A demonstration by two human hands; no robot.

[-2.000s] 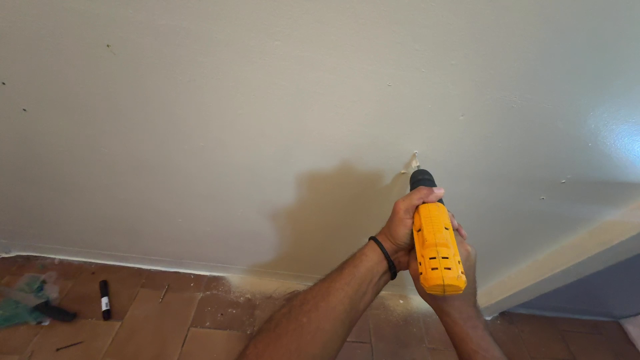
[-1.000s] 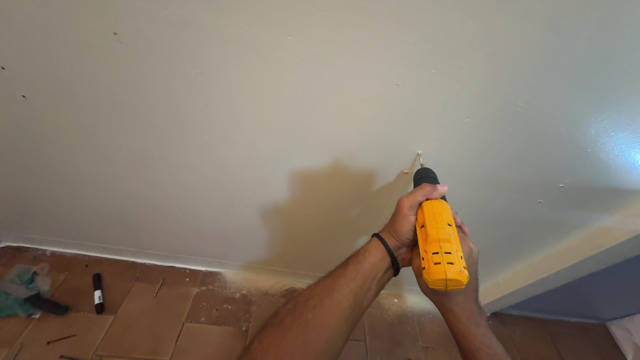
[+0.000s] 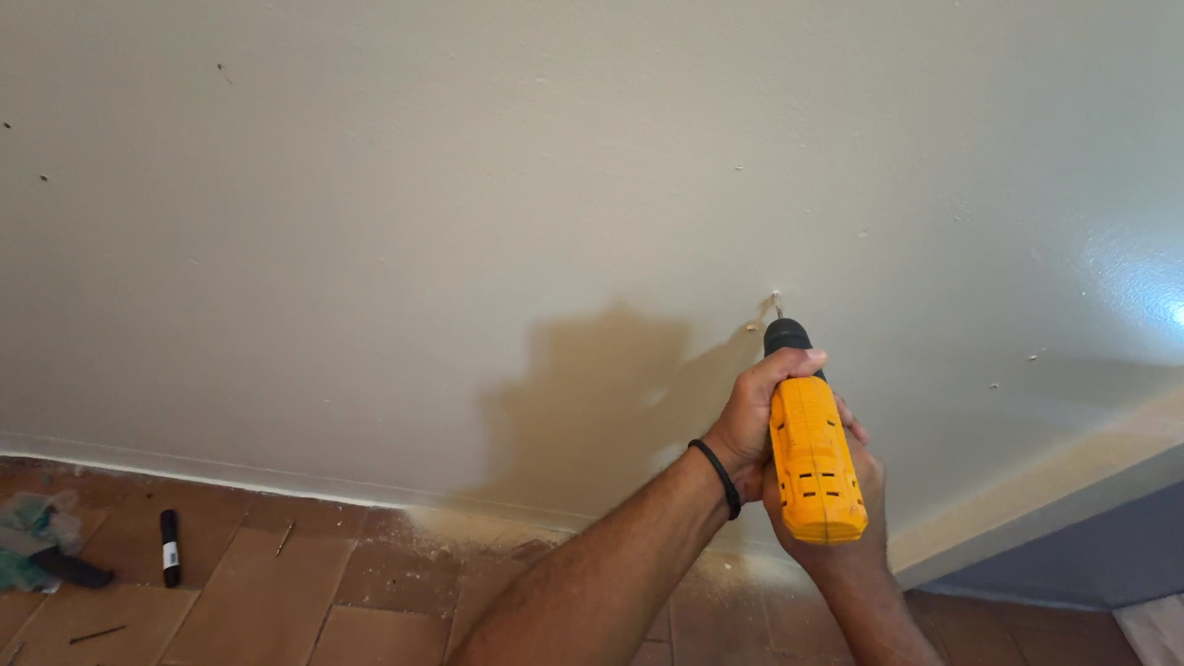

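Observation:
My left hand, with a black band at its wrist, grips the front of a yellow and black power drill near the chuck. Behind and below the drill body, my right hand holds it; the drill body hides most of that hand and the handle. A thin drill bit runs from the black chuck to a hole in the painted wall. Just left of the bit, a small chipped spot shows on the wall.
On the terracotta tile floor at the lower left lie a black marker, two thin bits or nails, a dark-handled tool and greenish plastic. Pale dust lies along the wall's foot. A pale ledge slopes up at the right.
More of the drill bit shows between the chuck and the wall than two seconds ago. Both hands keep their hold on the drill.

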